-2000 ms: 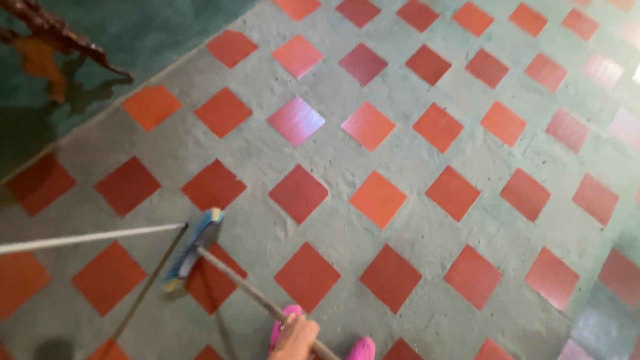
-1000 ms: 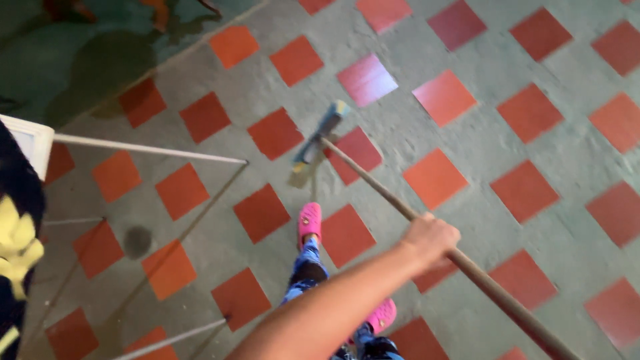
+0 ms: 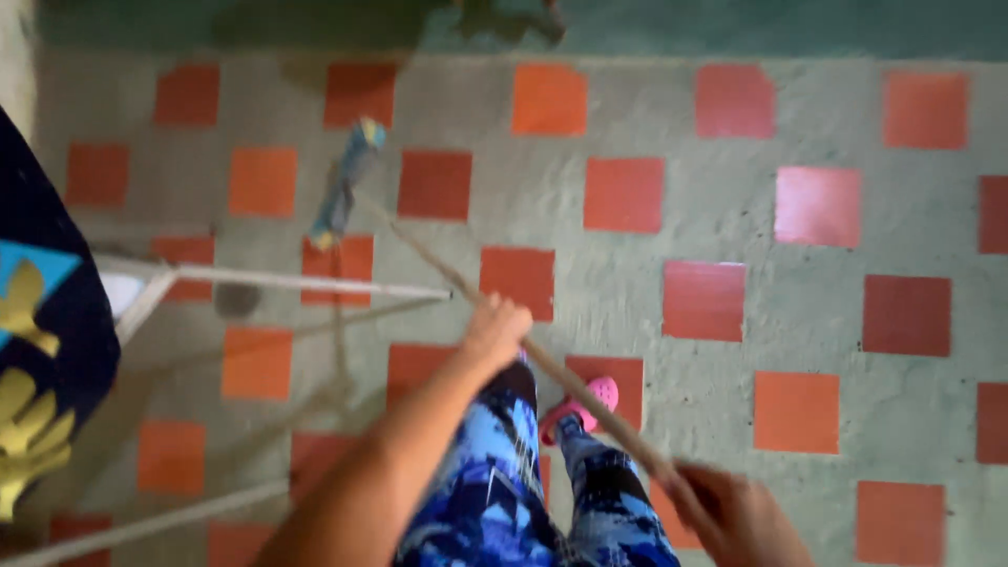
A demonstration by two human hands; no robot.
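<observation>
A push broom's head, blue-grey with yellowish ends, is over the tiled floor at upper left, slightly blurred. Its long wooden handle runs from there down to the lower right. Around the middle of the handle my left hand is closed. My right hand grips it farther down, near the lower edge of the view, and is blurred by motion. Whether the bristles touch the floor cannot be told.
Pale legs of a piece of furniture reach in from the left, beside dark cloth with a yellow pattern. A dark green strip borders the tiles at the top. A pink clog is on my foot.
My right hand has come into view on the handle. The view has turned strongly, and the broom head now shows farther left, above the pale furniture leg.
</observation>
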